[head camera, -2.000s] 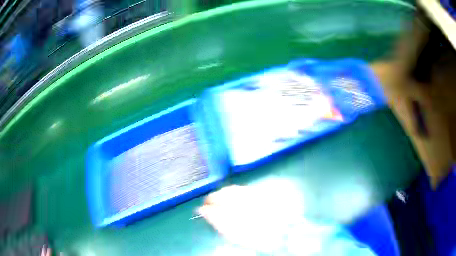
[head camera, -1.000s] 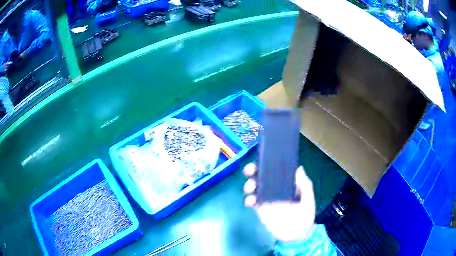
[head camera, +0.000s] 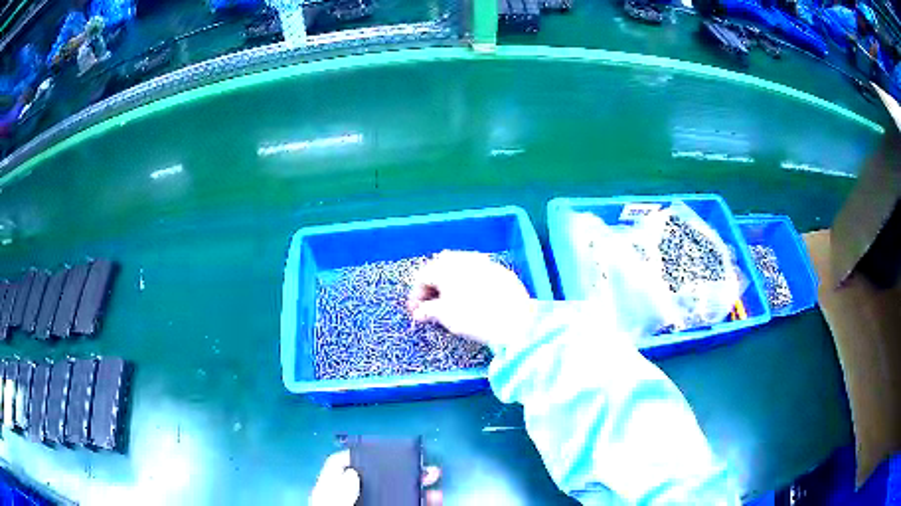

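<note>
A dark flat oblong housing (head camera: 386,472) is at the bottom edge of the view, partly cut off. My left hand (head camera: 339,482) holds it, with the thumb on one side and fingertips on the other. My right hand (head camera: 462,296) is over the large blue parts bin (head camera: 296,341), bent down at the heap of small silvery pins (head camera: 361,321). Its thumb and fingertips are close together; whether a pin is between them cannot be told. A thin bit of the tweezers (head camera: 502,428) shows below the bins, beside my right sleeve.
The middle bin (head camera: 756,318) holds an open clear bag (head camera: 726,282) of mixed small parts. The small bin (head camera: 802,267) and a brown carton (head camera: 852,341) are at the right. Two rows of dark housings (head camera: 74,400) lie far left. Workers' blue sleeves show across the bench.
The view has swung left from the carton, bringing the housing rows in. The hand that held a housing near the carton is gone from there. My right hand is now at the pins; my left holds a housing.
</note>
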